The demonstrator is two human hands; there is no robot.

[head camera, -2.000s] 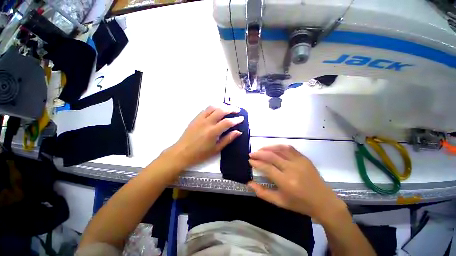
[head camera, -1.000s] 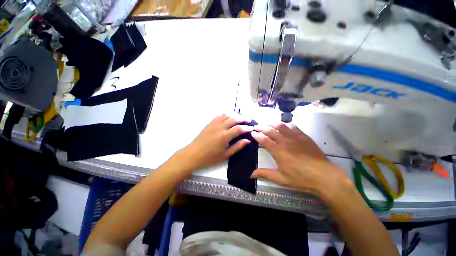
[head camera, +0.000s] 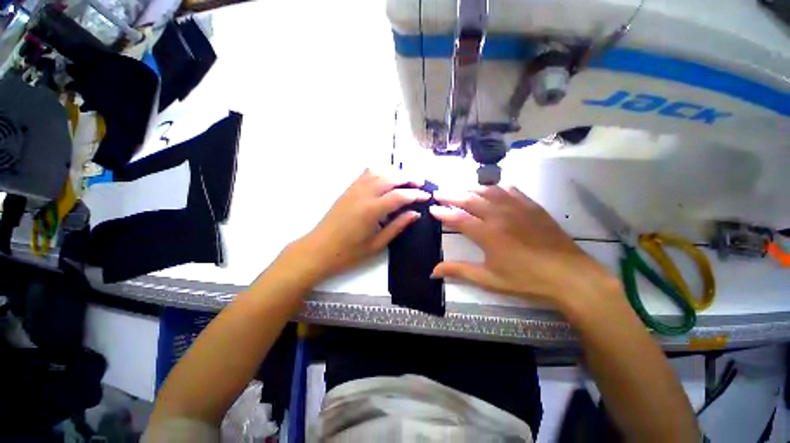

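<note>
A narrow black strip (head camera: 417, 264) lies on the white table below the needle area, its lower end over the scale edge. My left hand (head camera: 355, 223) holds down its upper left side with the fingertips. My right hand (head camera: 502, 238) has its fingertips at the strip's upper end, close to the left fingertips, and its thumb at the right edge. The fingers cover part of the upper end. The presser foot area (head camera: 446, 149) of the white sewing machine (head camera: 658, 65) is just above; glare hides its detail.
Scissors (head camera: 645, 260) with green and yellow handles lie at right, beside a small metal tool with an orange tip (head camera: 741, 240). Larger black panels (head camera: 156, 245) with a white piece (head camera: 143, 201) lie at left. Folded black pieces (head camera: 184, 60) are at upper left.
My right hand has moved from the strip's lower right edge up to its upper end, near my left fingertips. The strip's upper end now shows a small raised corner. The camera view has shifted.
</note>
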